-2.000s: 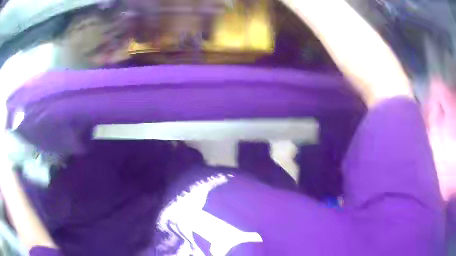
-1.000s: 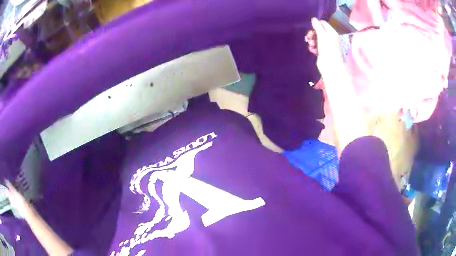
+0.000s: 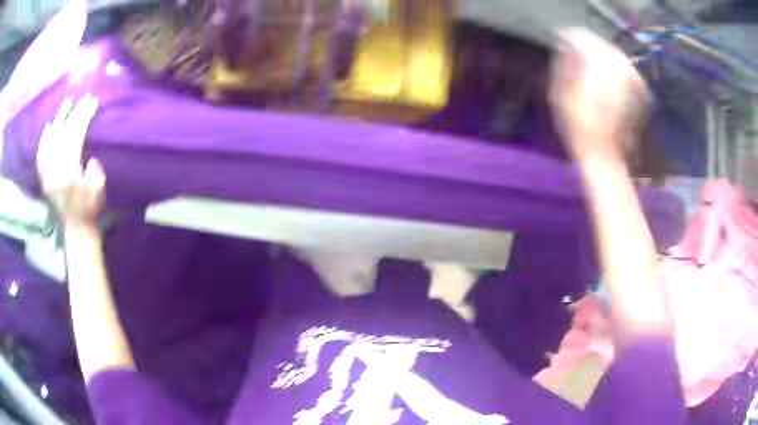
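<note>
Purple cloth (image 3: 332,149) lies along the padded curved edge of the pressing table, across the view. My left hand (image 3: 71,170) is at the table's left end, with fingers extended over the purple cloth and thumb apart. My right hand (image 3: 598,95) is at the table's right end, beyond the padded edge. Its fingers look curled, but blur hides whether they hold cloth. A long pale panel (image 3: 332,232) shows below the padded edge. Dark purple cloth hangs below the table at left and right.
A yellow tray or rack (image 3: 399,66) stands beyond the table, blurred. A white pointed shape (image 3: 41,58), unclear, is at the upper left. Pink pieces (image 3: 715,307) are heaped at the right. My purple top with white print (image 3: 391,373) fills the lower middle.
The view has swung back to face the table. My left hand has come up from the lower left onto the table's left end. My right hand is now beyond the padded edge.
</note>
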